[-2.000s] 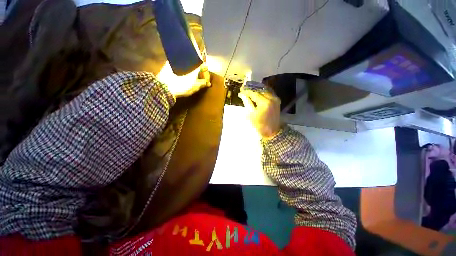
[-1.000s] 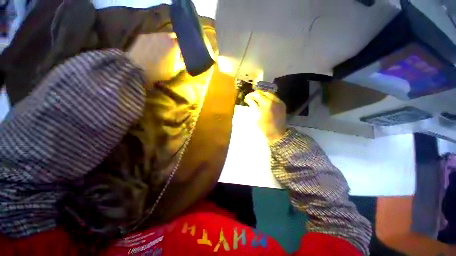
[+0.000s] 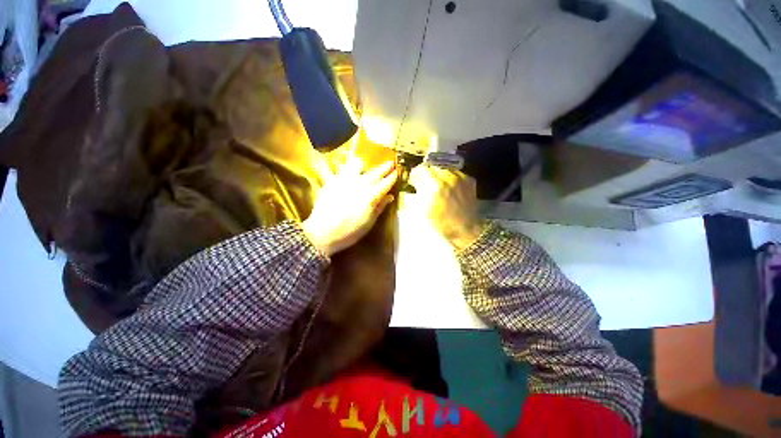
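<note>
A large brown garment (image 3: 223,94) lies spread left of the needle, with its smooth edge strip (image 3: 368,282) running from the needle toward me. My left hand (image 3: 351,201) lies on the garment, fingers extended toward the presser foot (image 3: 406,178). It presses on the cloth; whether it pinches any is not clear. My right hand (image 3: 447,205) is just right of the foot, fingertips near the short shiny metal fitting (image 3: 445,160). Glare washes out its fingers, so its grip cannot be told. A pale seam line (image 3: 304,338) runs along the cloth.
The white machine head (image 3: 462,68) fills the upper right, with a glowing control panel (image 3: 676,111) beside it. A black lamp (image 3: 317,90) hangs close above my left hand. The white table (image 3: 634,265) extends right. An orange seat or bin (image 3: 685,368) is at lower right.
My left hand has moved from the upper left, behind the lamp, down and right to beside the foot. The garment now lies more spread out at the left. My right hand stays near the foot.
</note>
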